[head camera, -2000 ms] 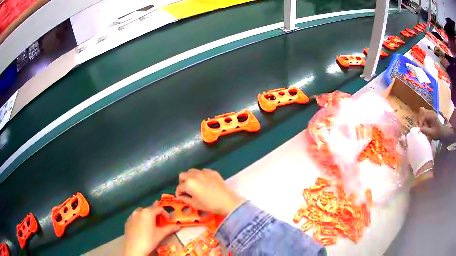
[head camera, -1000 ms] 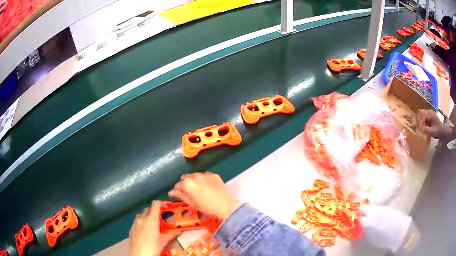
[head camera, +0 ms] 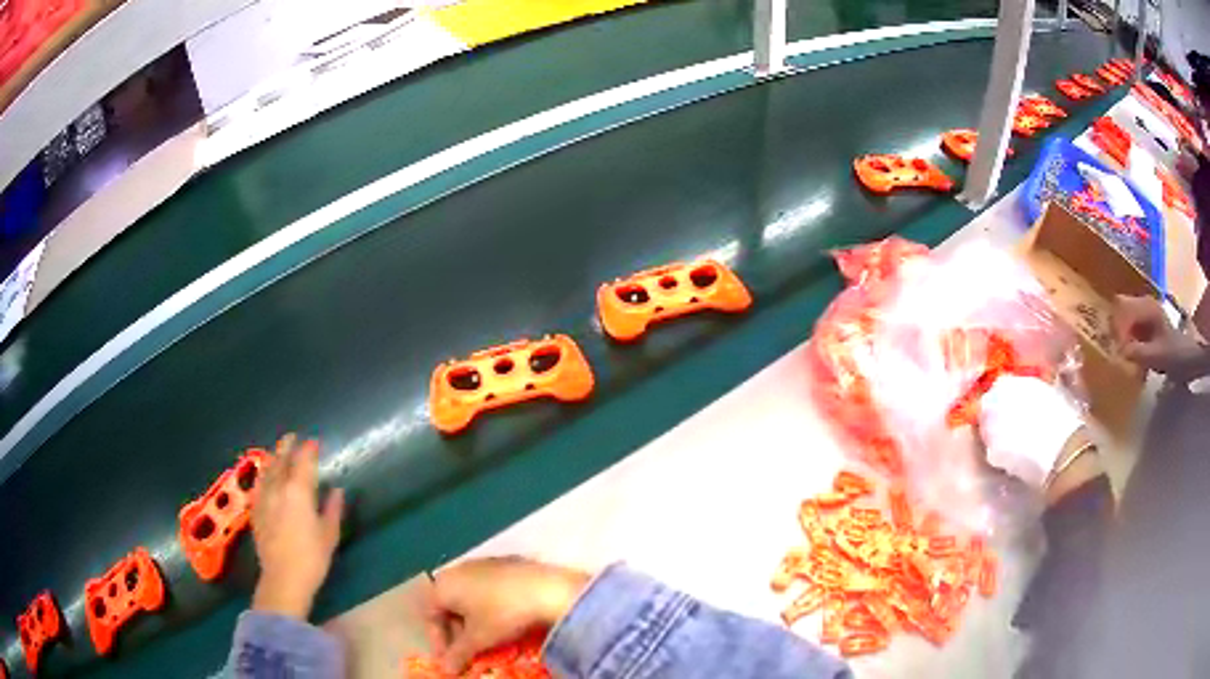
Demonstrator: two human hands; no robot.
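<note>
An orange controller shell [head camera: 223, 515] lies tilted on the green belt at the left. My left hand [head camera: 295, 531] is at its right end, fingers extended and thumb apart, fingertips at the shell's edge. My right hand [head camera: 502, 608] is low over a pile of small orange inserts [head camera: 511, 659] at the bottom edge, fingers curled down; whether it holds an insert is hidden. Two more shells [head camera: 512, 382] [head camera: 674, 297] lie on the belt ahead.
Green conveyor belt [head camera: 398, 312] carries more shells far right and lower left. A second insert pile [head camera: 882, 564] and a clear bag of orange parts [head camera: 929, 345] lie right. A neighbour's white-gloved hand [head camera: 1028, 427] is at the bag, beside a cardboard box [head camera: 1108, 378], blue bin [head camera: 1154, 259] and white post [head camera: 998, 106].
The shell that was between my hands is now on the belt by my left hand. My right hand has moved down to the inserts. Belt shells have shifted left. The neighbour's gloved hand has moved onto the bag.
</note>
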